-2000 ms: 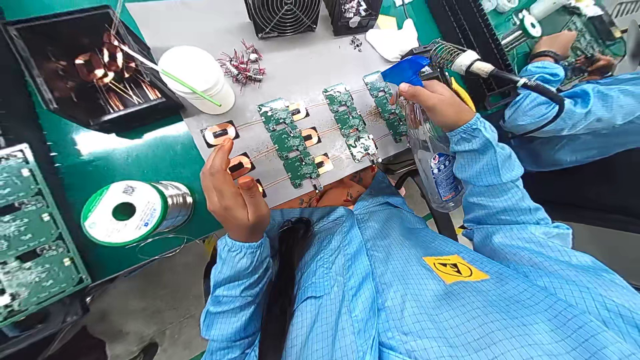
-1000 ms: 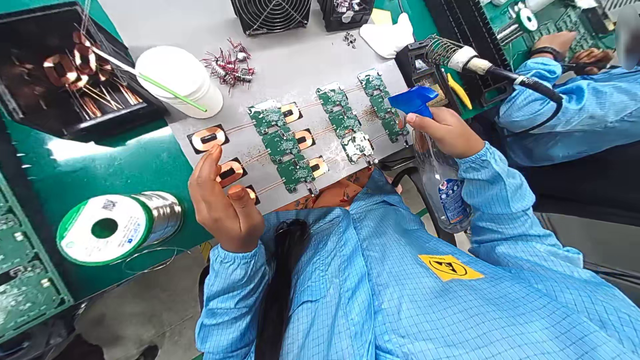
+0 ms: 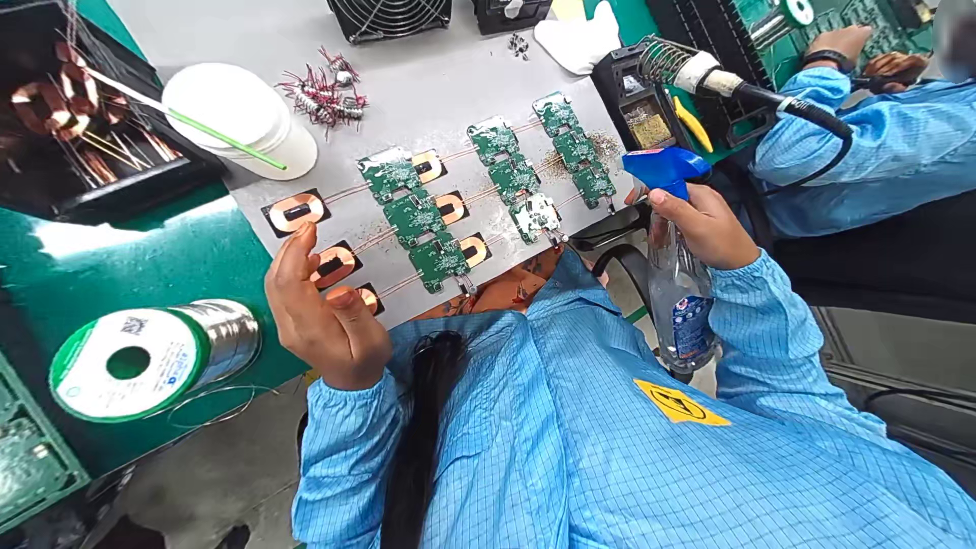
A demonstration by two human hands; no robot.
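Note:
My right hand (image 3: 705,221) grips a clear plastic spray bottle (image 3: 682,305) by the neck below its blue trigger head, beside the right edge of the grey work mat (image 3: 427,84). My left hand (image 3: 328,309), fingers apart and holding nothing, is at the mat's left edge, by the copper wire coils (image 3: 333,264). Another coil (image 3: 297,212) lies just above its fingertips. Green circuit boards (image 3: 415,217) lie in three columns, with thin wires running to the coils. More boards (image 3: 505,175) form the middle column, and the right column (image 3: 573,149) is nearest the bottle.
A solder spool (image 3: 130,364), a white tub (image 3: 240,122) with a green stick, and a black bin of coils (image 3: 99,179) stand left. A soldering iron (image 3: 724,80) rests in its stand at right. A fan (image 3: 393,15) is at the back. A co-worker's sleeve (image 3: 892,137) shows at far right.
My left hand's fingers have spread a little beside the coils. My right hand still holds the spray bottle near the mat's right edge. The boards keep their arrangement.

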